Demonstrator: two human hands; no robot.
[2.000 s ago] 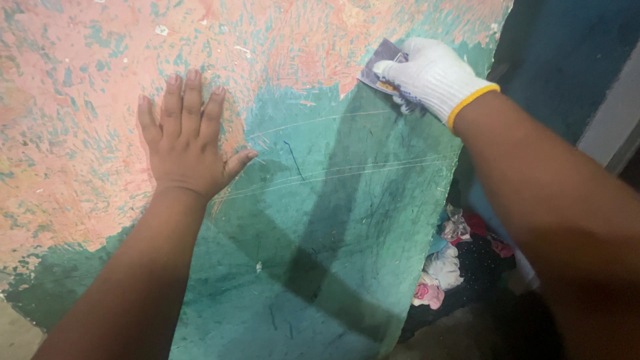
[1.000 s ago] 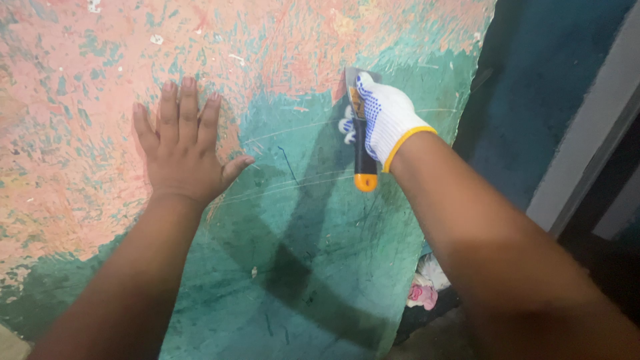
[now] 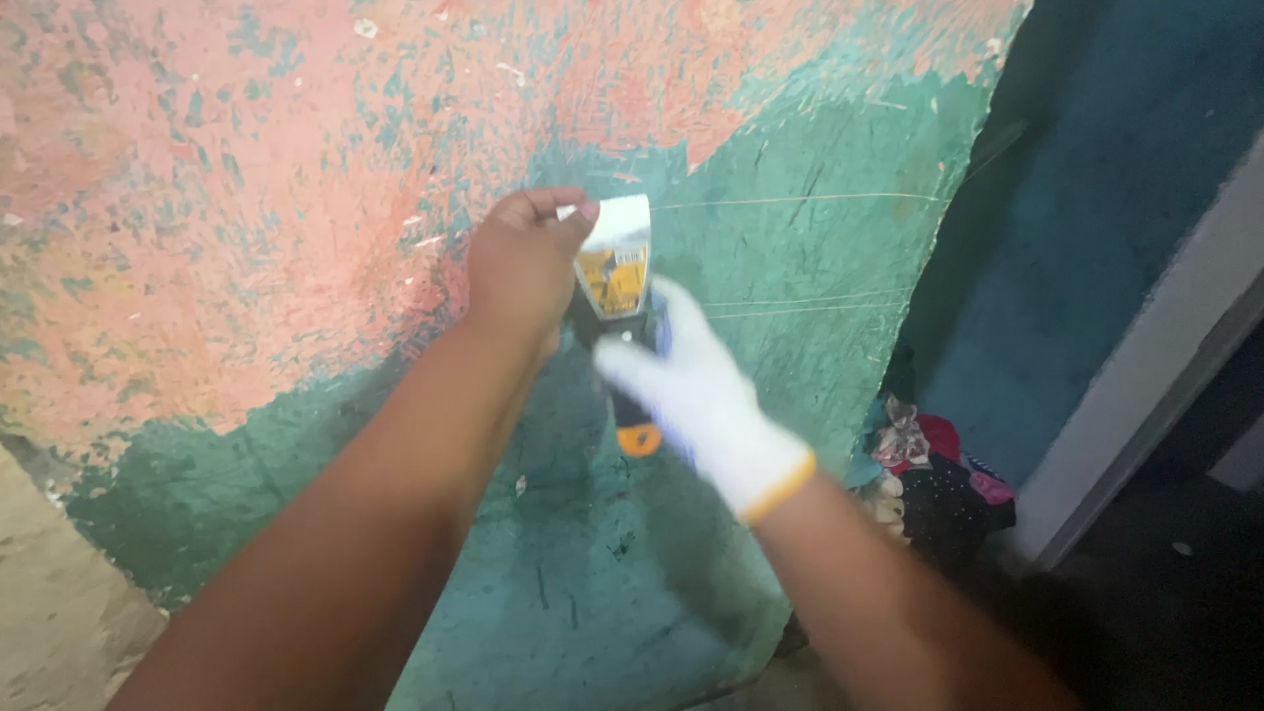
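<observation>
My right hand (image 3: 691, 385), in a white knit glove with blue dots and a yellow cuff, grips the black handle of a putty knife (image 3: 614, 267) with an orange end. The knife stands nearly upright, its metal blade upward and a yellow label on it. My bare left hand (image 3: 528, 262) pinches the blade's upper left corner between thumb and fingers. Behind both hands is a painted wall (image 3: 820, 237), green below, with rough, patchy pink paint above. Thin pale scratch lines run across the green to the right of the knife.
At right the wall ends in an edge, beyond which lies a dark blue surface (image 3: 1076, 296). A pile of clothes (image 3: 948, 484) lies low there, beside a pale post (image 3: 1155, 346). Bare rough plaster (image 3: 59, 583) shows at lower left.
My left hand has left its flat, spread place on the wall and now holds the blade's corner. My right hand has brought the putty knife down and away from the pink paint's edge.
</observation>
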